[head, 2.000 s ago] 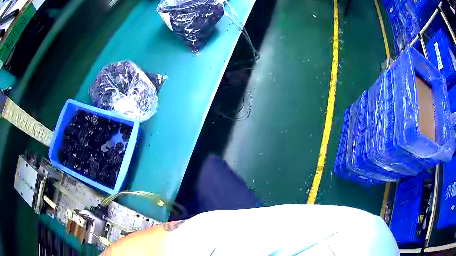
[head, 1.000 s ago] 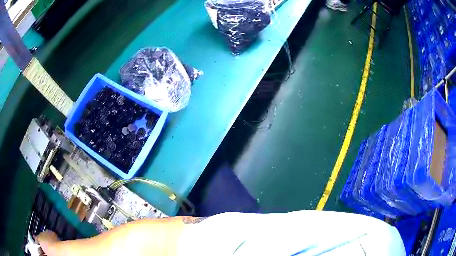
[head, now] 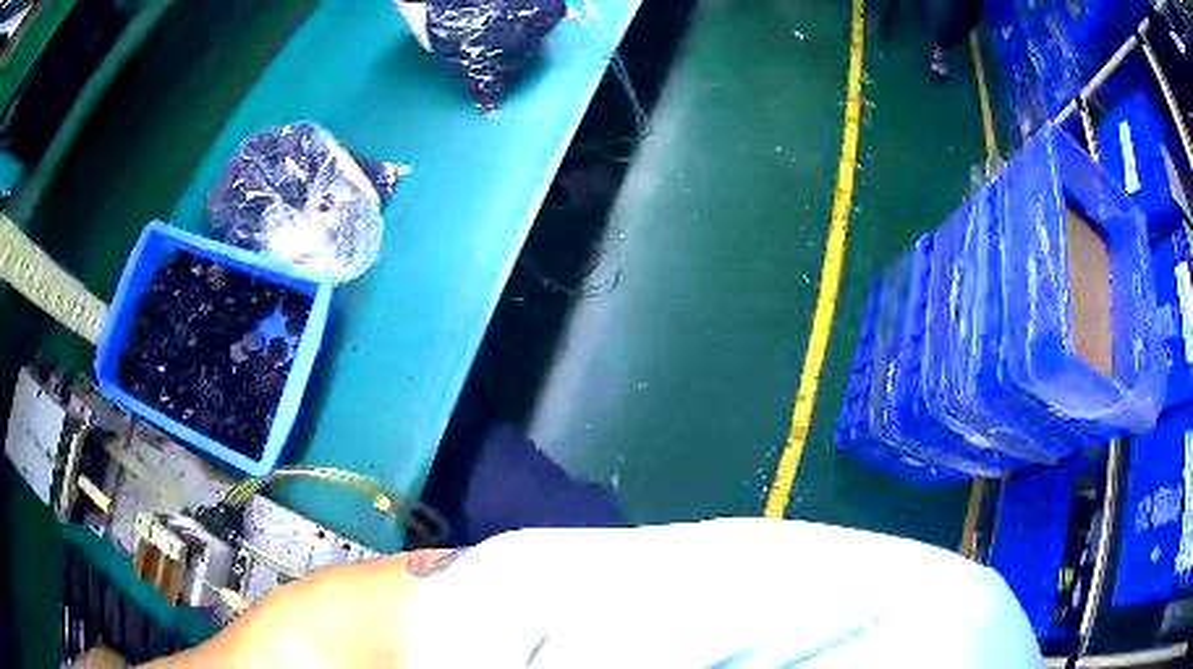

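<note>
My bare right forearm reaches from the white sleeve toward the bottom left. Only a small sliver of my right hand (head: pixel 100 659) shows at the bottom edge, so its grip is hidden. My left hand is out of the picture. The black slotted tray (head: pixel 98 604) lies at the lower left, cut off by the edge. The worn metal fixture (head: pixel 144 486) runs beside it, with a brownish-gold block (head: pixel 160 559) on it. A blue bin (head: pixel 311 373) of small black plastic parts (head: pixel 209 346) stands beyond the fixture.
A clear plastic bag (head: pixel 298 203) lies beside the bin, and another with dark contents (head: pixel 487 39) is farther along the teal bench (head: pixel 438 248). A yellowish hose (head: pixel 327 476) curves at the fixture. Stacked blue crates (head: pixel 975 327) stand at the right. Part of a person (head: pixel 945 33) shows at the top.
The view swung right and back. One second ago my bare right hand and a bit of white glove showed at the tray; now the hand is nearly cut off and the glove is gone.
</note>
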